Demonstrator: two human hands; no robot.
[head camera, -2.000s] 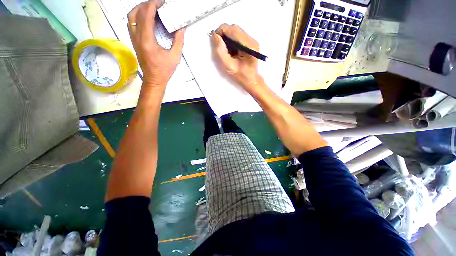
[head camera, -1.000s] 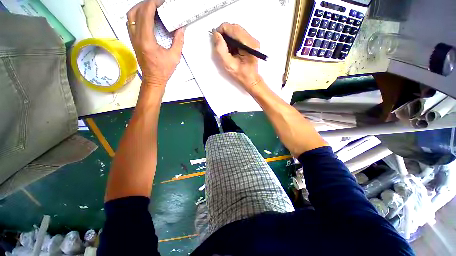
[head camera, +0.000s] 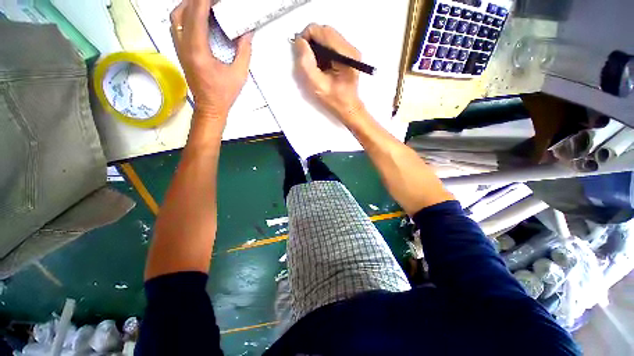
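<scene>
My right hand (head camera: 332, 69) holds a black pen (head camera: 344, 60) with its tip at a white paper sheet (head camera: 278, 83) on the desk. My left hand (head camera: 214, 66) is at the left end of a long pale ruler (head camera: 261, 14) with markings, thumb and fingers around its end; the fingertips are partly cut off by the top edge. The ruler lies slanted over the paper and runs out of the picture at the top. Printed paper shows between thumb and fingers. Any writing near the pen tip is too small to read.
A yellow tape roll (head camera: 167, 89) lies left of my left hand, beside a grey-khaki garment (head camera: 49, 132). A calculator (head camera: 460, 35) lies right of the paper, with a clear jar (head camera: 532, 52) beyond it. Rolls (head camera: 591, 156) are stacked at the right. Scraps lie on the green floor (head camera: 243, 181).
The ruler and my left hand have shifted slightly left and up in view. My right hand and the pen tip have also moved slightly up. Both grips look the same.
</scene>
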